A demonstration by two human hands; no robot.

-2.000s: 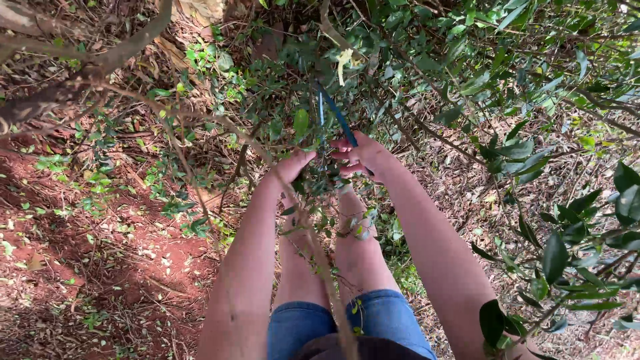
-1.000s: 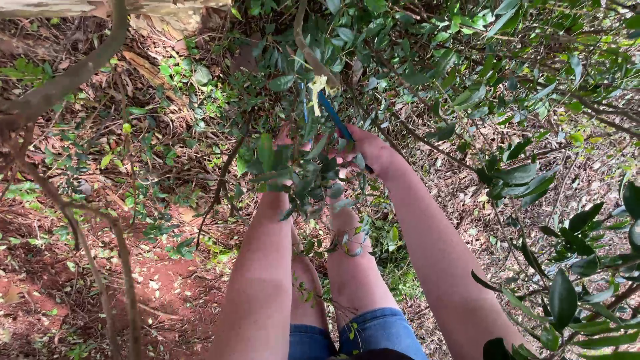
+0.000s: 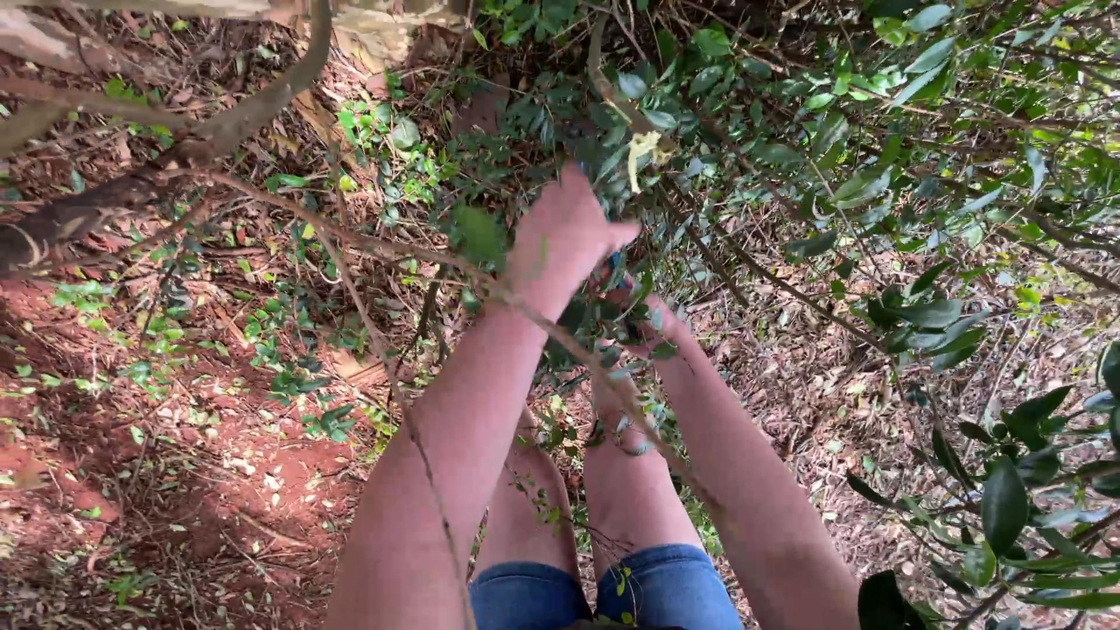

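My left hand [image 3: 564,232] reaches forward into the leafy stems, thumb out to the right. Its fingertips are hidden, so whether it grips a stem cannot be told. Below and right of it, my right hand [image 3: 643,311] is partly covered by leaves. A blue tool [image 3: 616,260] shows at its fingers, with some red beside it; most of the tool is hidden. Green leafy shoots [image 3: 582,324] hang around both hands. A pale, frayed piece of plant [image 3: 646,157] lies just beyond the left hand, by a brown branch [image 3: 604,74].
A thin bare branch [image 3: 385,245] crosses over my left forearm. Thicker branches [image 3: 262,109] stand at the upper left. Dense leafy branches [image 3: 927,324] fill the right side. Red soil [image 3: 254,490] with leaf litter lies at the left, and my bare knees are below my arms.
My left hand has moved forward, past my right hand. The blue tool, seen as long blue parts by my right hand earlier, is now mostly hidden.
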